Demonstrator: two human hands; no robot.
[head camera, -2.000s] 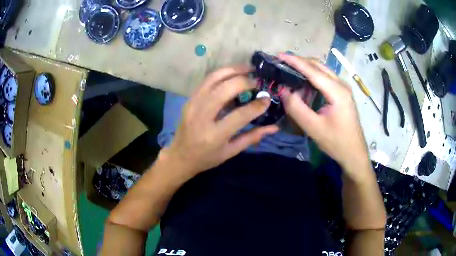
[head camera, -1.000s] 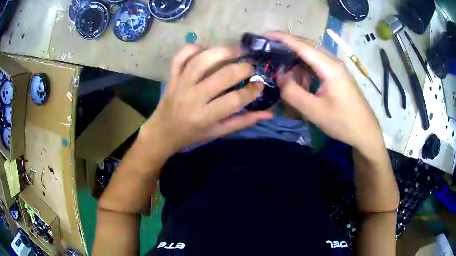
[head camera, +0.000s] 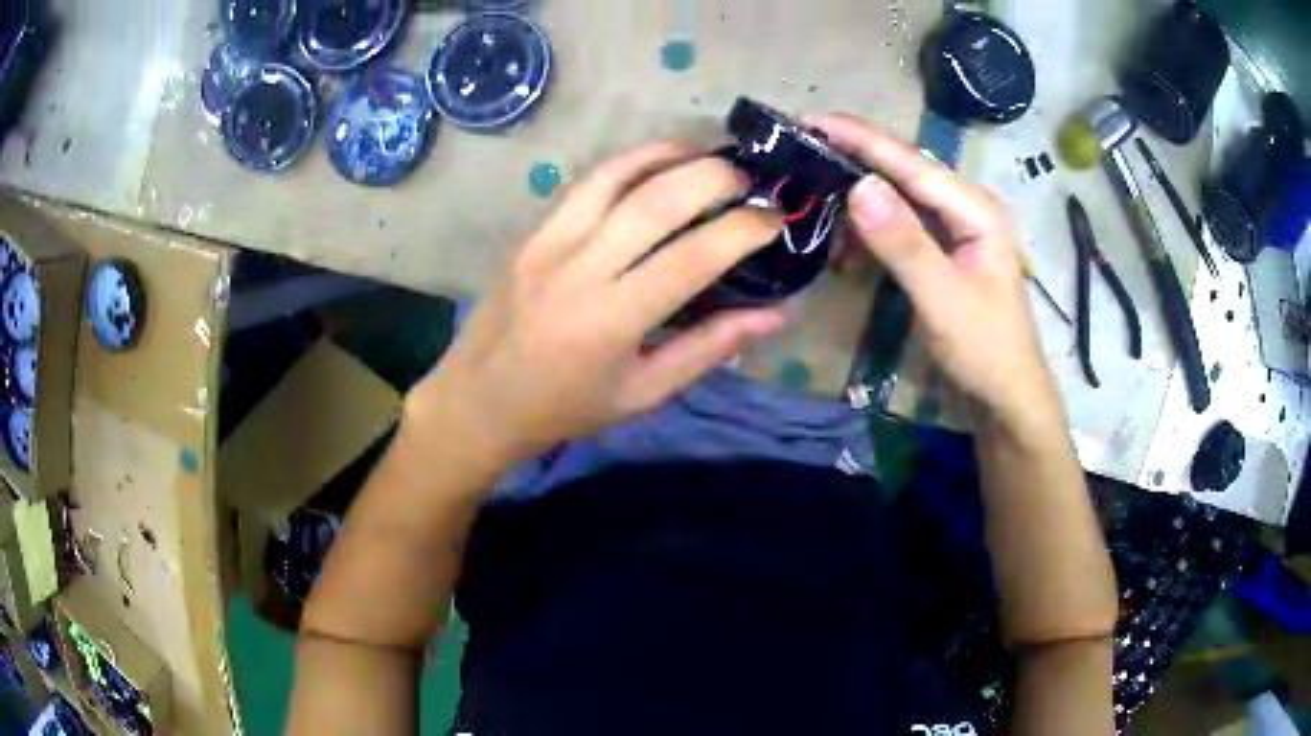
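My left hand (head camera: 618, 288) holds a black round part (head camera: 776, 273), mostly covered by its fingers. My right hand (head camera: 942, 252) holds a black housing (head camera: 788, 150), tilted above and beside that part. Red and white lead wires (head camera: 808, 220) run between the two parts, which stand partly apart. My right thumb lies on the housing near the wires. The inside of the left part is largely hidden by my left fingers.
Top cover assemblies (head camera: 489, 72) lie at the back left. A round black unit (head camera: 978, 68), pliers (head camera: 1100, 288), a mallet (head camera: 1165, 273) and black housings (head camera: 1176, 69) lie at right. A cardboard-covered side table (head camera: 144, 374) with parts boxes stands at left.
The two parts have tilted open, so the wires show more clearly. My right thumb has moved up onto the housing. The bench view has shifted slightly. The yellow-handled tool is now mostly hidden behind my right hand.
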